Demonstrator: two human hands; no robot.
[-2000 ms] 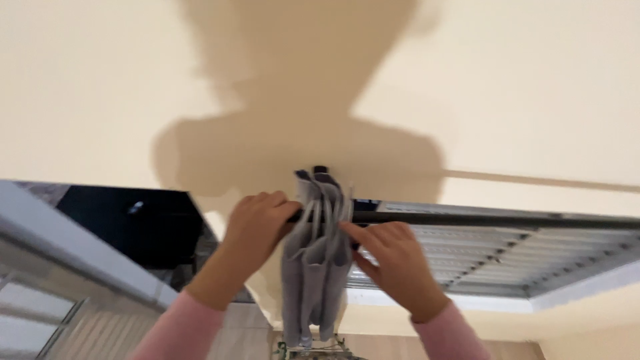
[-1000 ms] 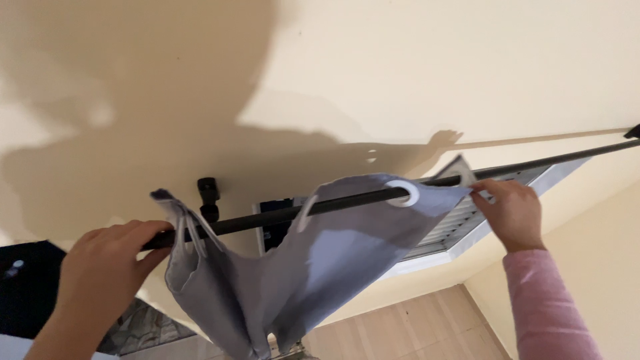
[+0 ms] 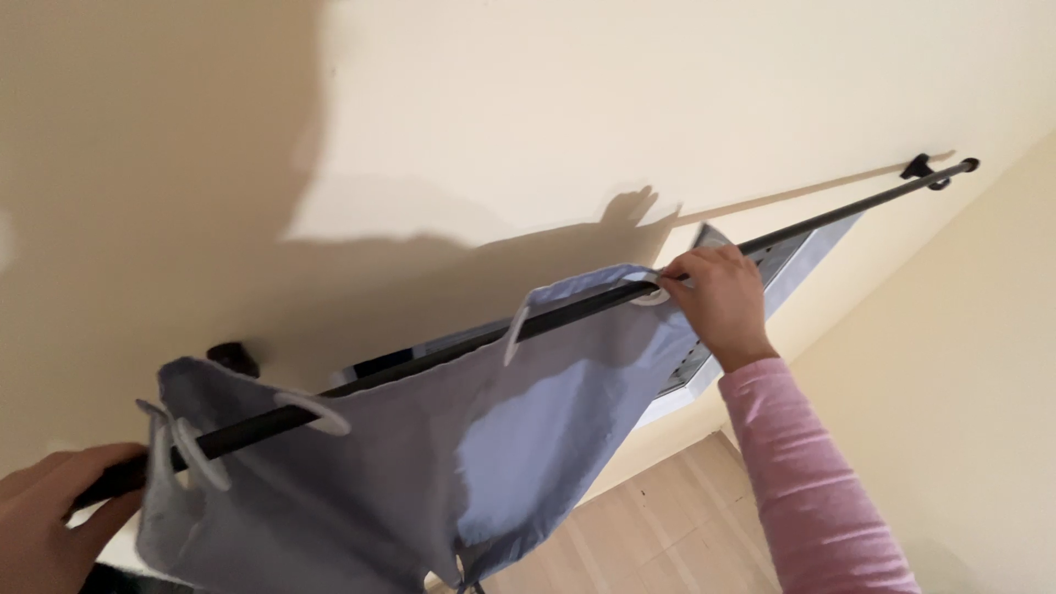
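A grey-blue eyelet curtain hangs on a dark curtain rod, which passes through its pale rings. At the lower left, my left hand grips the rod's near end, beside the bunched edge of the cloth. My right hand pinches the curtain's top edge by a white eyelet, partway along the rod. The cloth is spread between the two hands, with its lower part out of view.
A dark wall bracket is on the cream wall behind the rod's near part. Another bracket holds the rod near its far end. Behind the curtain is a window with a white frame. Wood-look flooring lies below.
The curtain was bunched between both hands and is now spread along the rod. My right hand has moved along the rod toward its far end, drawing the cloth's edge with it. The view has turned.
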